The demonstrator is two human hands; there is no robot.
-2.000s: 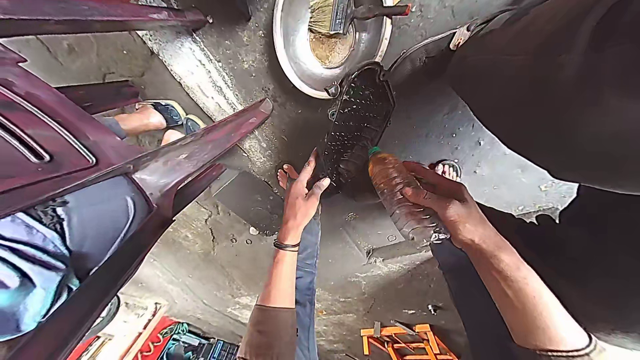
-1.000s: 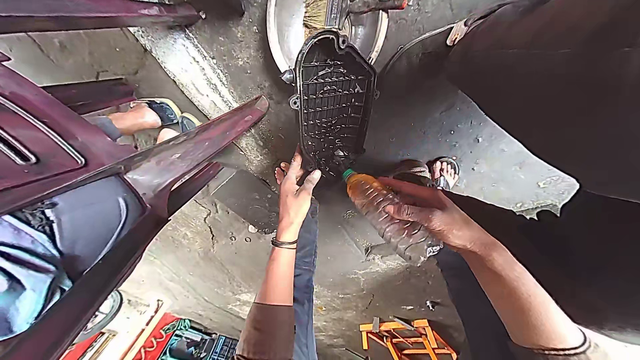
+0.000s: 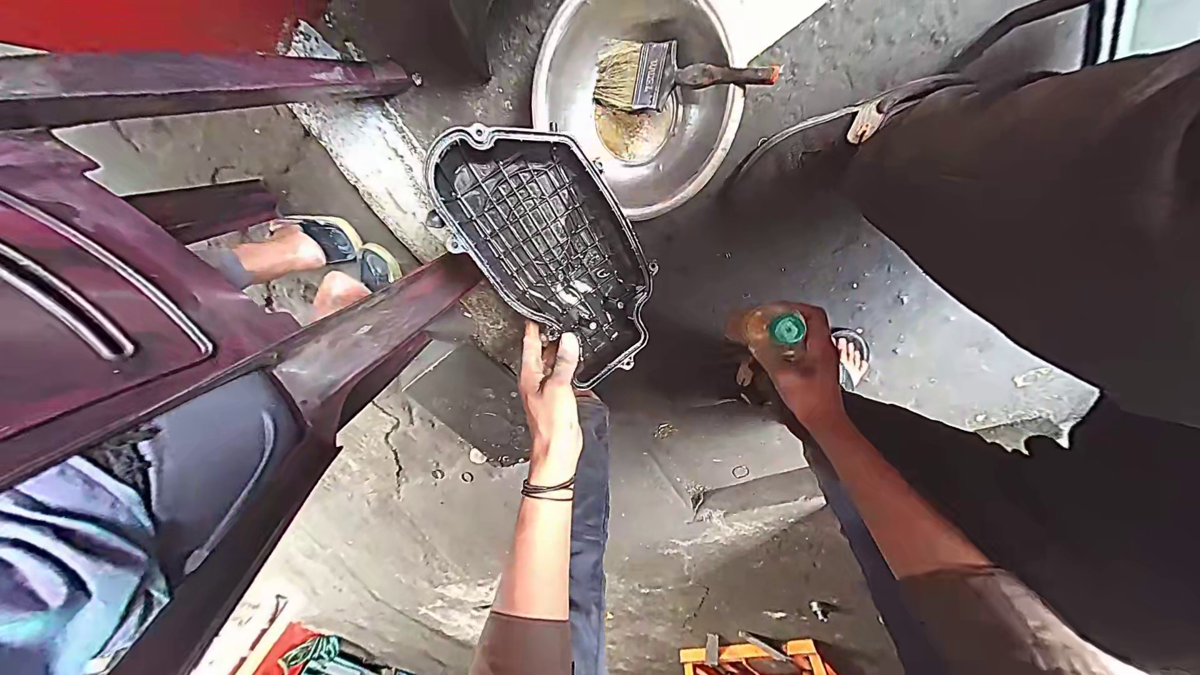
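Note:
My left hand grips the lower edge of a black ribbed cover, thumb on its inner side. The cover is tilted with its hollow side facing me, and its ribs look wet. To the right, my right hand is wrapped around a plastic bottle held upright, its green cap facing the camera. Beyond the cover lies a round metal basin with some brownish liquid. A flat paintbrush rests in it, its handle over the rim.
A dark red plastic chair stands close on the left, with a person's feet beyond it. Dark fabric fills the right side. Near the bottom edge, an orange object and a red container with green cord lie on the floor.
The bottle was slanted with its green cap at the cover's lower end; it is now upright and apart from it, farther right. The cover has turned to show more of its inside.

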